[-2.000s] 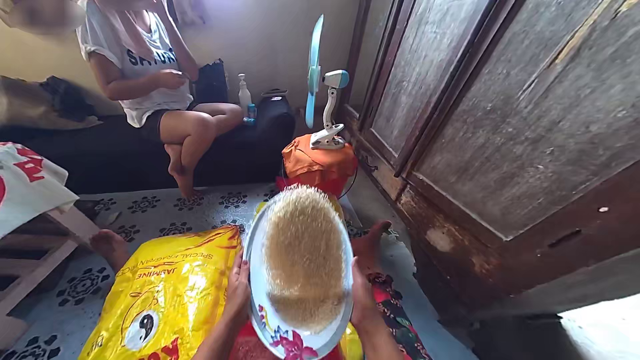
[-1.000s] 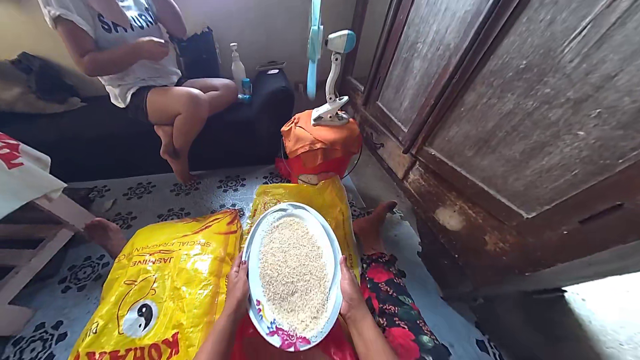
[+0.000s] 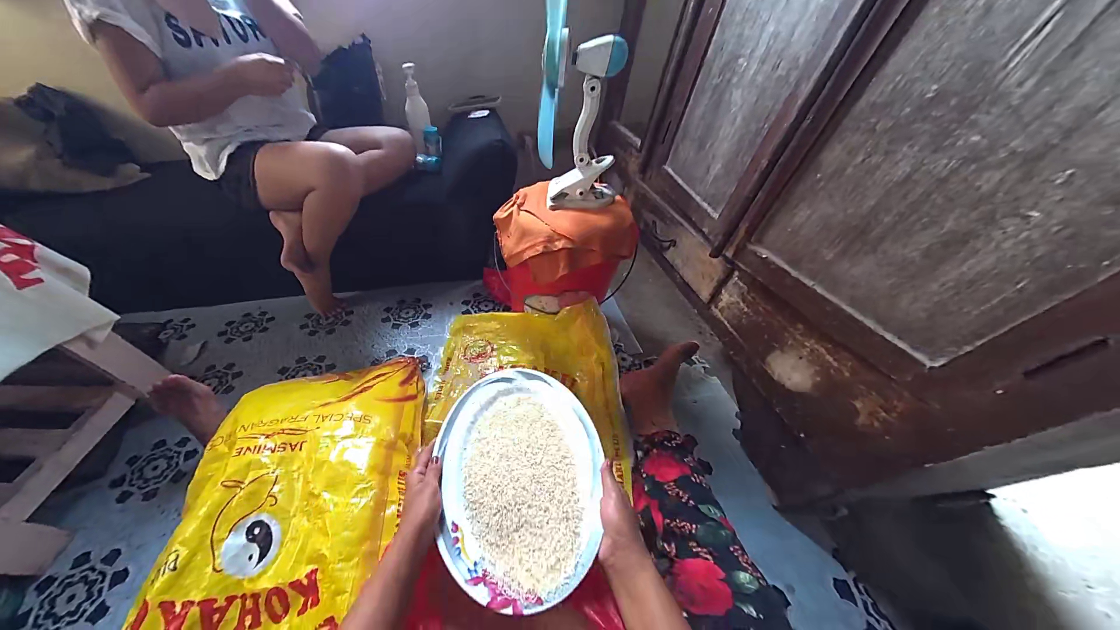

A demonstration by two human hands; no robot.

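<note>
An oval white plate with a floral pattern (image 3: 451, 516) is held level or slightly tilted above my lap, with a spread of uncooked rice grains (image 3: 525, 490) on it. My left hand (image 3: 422, 494) grips its left rim and my right hand (image 3: 619, 521) its right rim; the fingers beneath are hidden. Behind the plate lies a yellow plastic rice sack (image 3: 534, 337). A second, full-looking yellow rice sack (image 3: 306, 472) bearing red writing lies to the left of my left hand.
A clip fan (image 3: 582, 114) stands on a red bucket (image 3: 560, 284) covered with orange cloth (image 3: 569, 232). Another person (image 3: 236, 96) sits on a dark sofa (image 3: 411, 227). A wooden bench (image 3: 79, 411) is at left, wooden cabinet doors (image 3: 875, 175) at right. My leg in floral fabric (image 3: 700, 542) lies beside the plate.
Two seconds ago the rice was blurred and heaped toward the plate's far end, with grains seemingly in motion; now it lies spread and sharp. Both hands have kept their hold on the plate.
</note>
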